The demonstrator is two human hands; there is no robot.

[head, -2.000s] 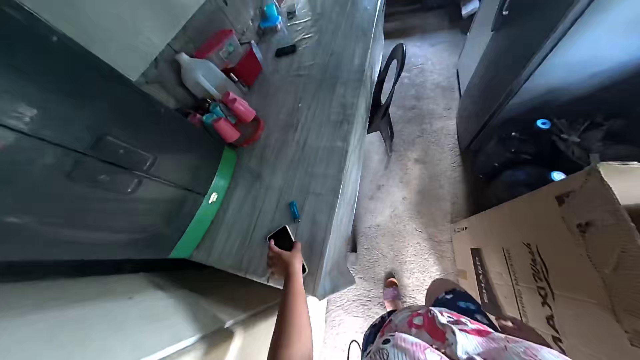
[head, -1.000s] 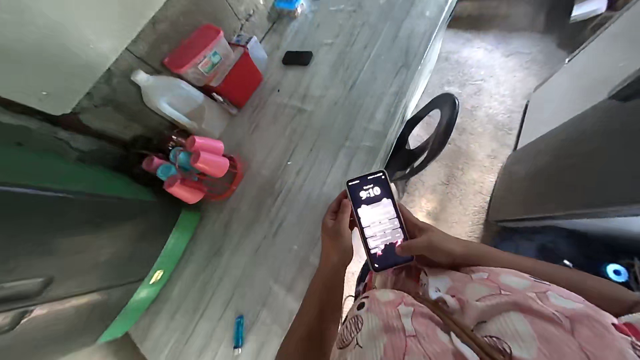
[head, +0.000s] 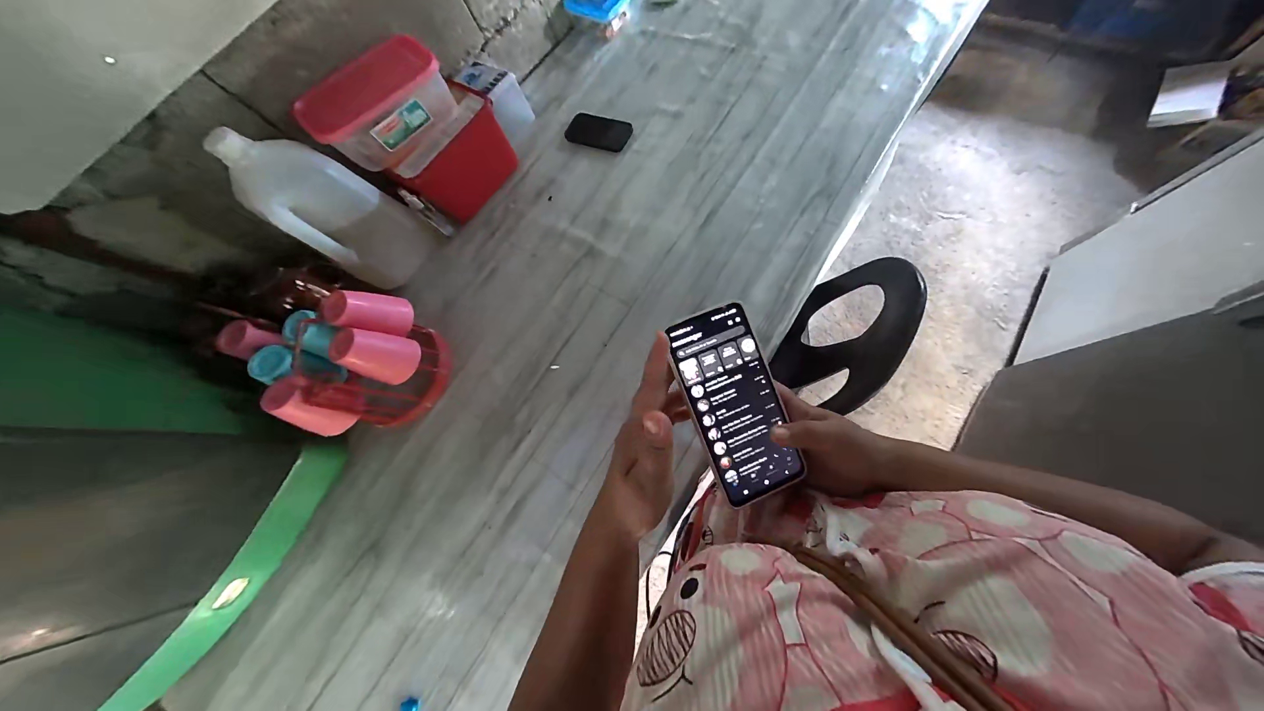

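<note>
A smartphone [head: 739, 405] with a lit screen showing a dark list is held upright in front of my body, over the table's edge. My right hand [head: 825, 444] grips its right side, the thumb lying on the screen and the other fingers hidden behind. At the phone's left edge is my left hand [head: 647, 459], its thumb raised and its fingers partly behind the phone; whether it bears any of the phone's weight does not show.
On the grey table [head: 533, 395] are pink and blue cups [head: 370, 355] on a red rack, a plastic jug [head: 326, 202], a pink-lidded container [head: 380, 99], a red bin [head: 464, 163] and a black phone-like object [head: 598, 132]. A black chair [head: 869, 336] stands beside the table.
The phone was under my left hand on the table two seconds ago, then held between both hands. Its screen has changed from a lock screen to a list. My left hand's grip has loosened.
</note>
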